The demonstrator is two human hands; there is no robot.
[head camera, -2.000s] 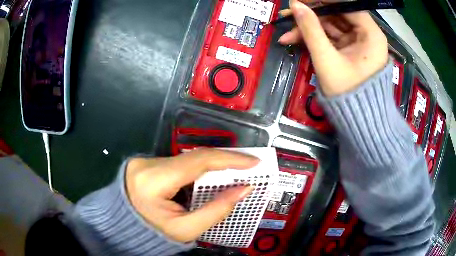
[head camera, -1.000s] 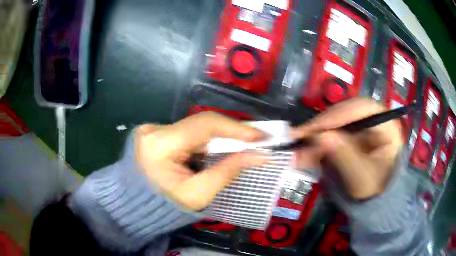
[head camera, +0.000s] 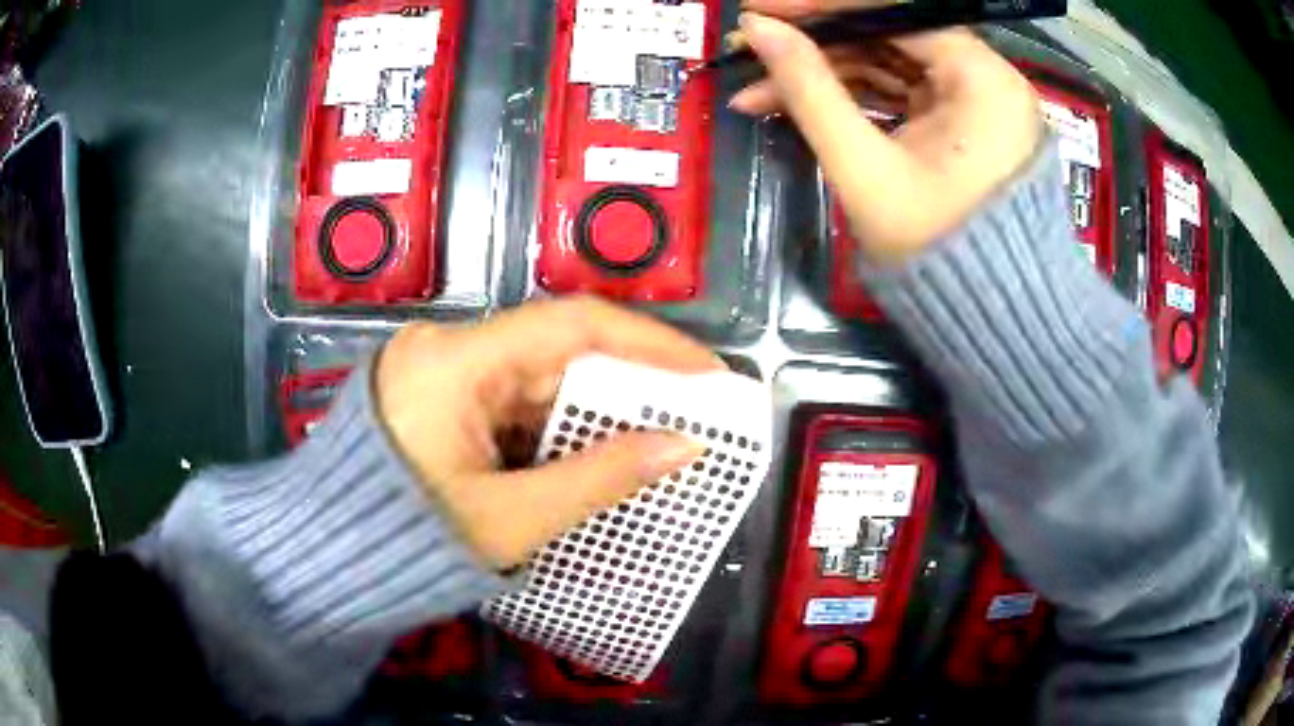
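Note:
My left hand (head camera: 497,426) holds the white dot sticker sheet (head camera: 625,525), its rows of dark dots facing up, over the lower row of phones. My right hand (head camera: 908,128) holds the black tweezers (head camera: 908,20) at the top. The tweezer tips are at the right edge of the battery bay of a red phone (head camera: 568,213), beside the silver card holders (head camera: 646,107). The phone's back is open, with a white label and a black ring with a red centre. Whether a dot sticker is at the tips, I cannot tell.
Several more red phones lie in the clear blister tray (head camera: 773,348), one at the upper left (head camera: 319,234) and one at the lower right (head camera: 802,596). A smartphone (head camera: 50,284) with a white cable (head camera: 90,496) lies at the far left. A pale curved strip (head camera: 1206,142) runs at the upper right.
My right hand has moved from the sheet up to the phone at the top. The view has shifted, showing another phone at the upper left and the smartphone further left.

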